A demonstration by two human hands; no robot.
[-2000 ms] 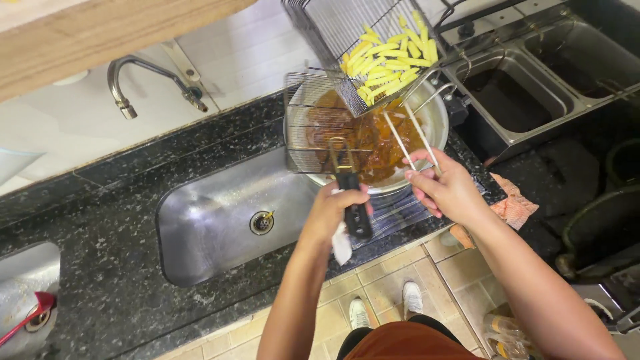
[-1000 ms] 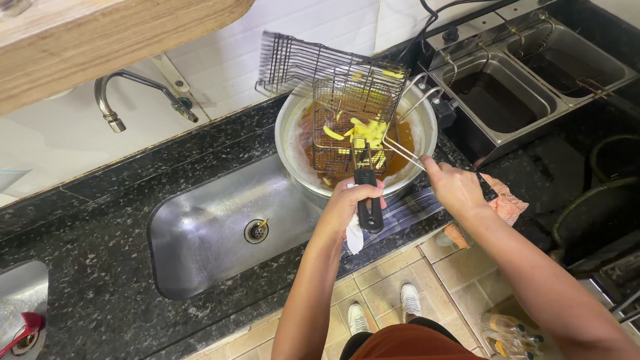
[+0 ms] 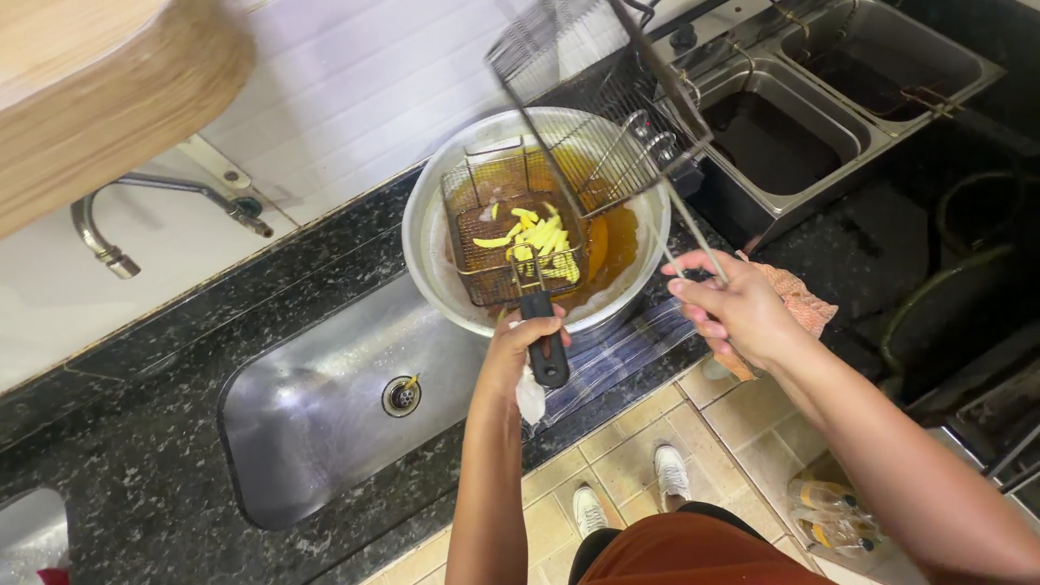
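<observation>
My left hand (image 3: 526, 341) grips the black handle (image 3: 543, 337) of a wire fry basket (image 3: 479, 260), which sits over the wide metal bowl (image 3: 424, 272) of brown liquid. Yellow cut fries (image 3: 540, 237) lie in that basket toward its handle end. My right hand (image 3: 723, 301) holds the bare wire handle of a second, larger wire basket (image 3: 601, 146), tilted above the right side of the bowl and blurred at its top. No fries show in the larger basket. A white tissue or cloth (image 3: 530, 396) hangs by my left hand.
Left of the bowl is a steel sink (image 3: 325, 414) with a faucet (image 3: 110, 244) behind it. A two-well fryer (image 3: 780, 138) with dark contents stands at the right. An orange cloth (image 3: 796, 296) and a striped cloth (image 3: 609, 366) lie near the counter edge. A wooden shelf (image 3: 162, 97) overhangs upper left.
The fries, in the larger basket two seconds ago, now lie in the basket held by my left hand. My right hand has raised the larger basket away from the smaller one since one second ago.
</observation>
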